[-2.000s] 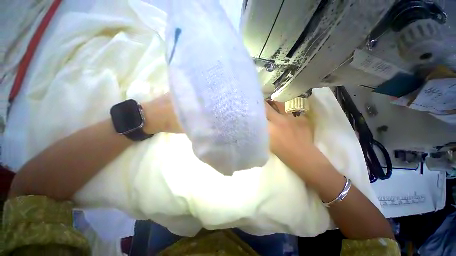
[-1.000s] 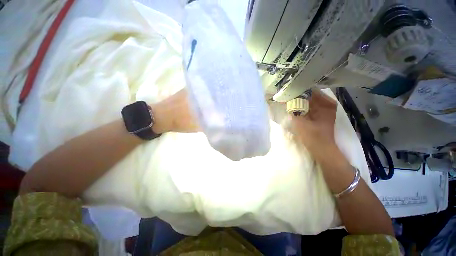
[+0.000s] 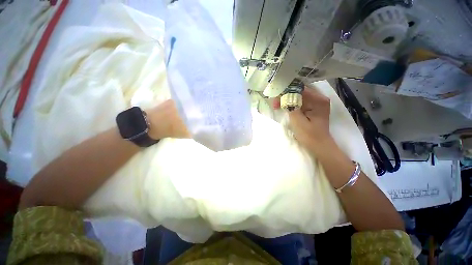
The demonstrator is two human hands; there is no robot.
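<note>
Cream fabric (image 3: 248, 181) is bunched across the table in front of me and hangs at the near edge, very bright in the middle. My left hand (image 3: 168, 120), below a dark watch, lies on the fabric; its fingers are hidden behind a whitish rounded shape (image 3: 212, 88) hanging near the camera. My right hand (image 3: 312, 118), with a silver bracelet at the wrist, is beside the cream ribbed knob (image 3: 291, 101) on the machine head (image 3: 290, 36). Its fingers are bent and partly behind the knob. I cannot tell what either hand grips.
Black-handled shears (image 3: 383, 152) lie right of my right hand. A printed ruler scale (image 3: 414, 192) is at the table's front right. Paper slips (image 3: 434, 80) and a large ribbed knob (image 3: 385, 27) are at the upper right. A red strip (image 3: 36, 62) lies at the far left.
My right hand has moved from the fabric near the needle area to beside and behind the ribbed knob. The machine and the hanging shape now appear further left in the view.
</note>
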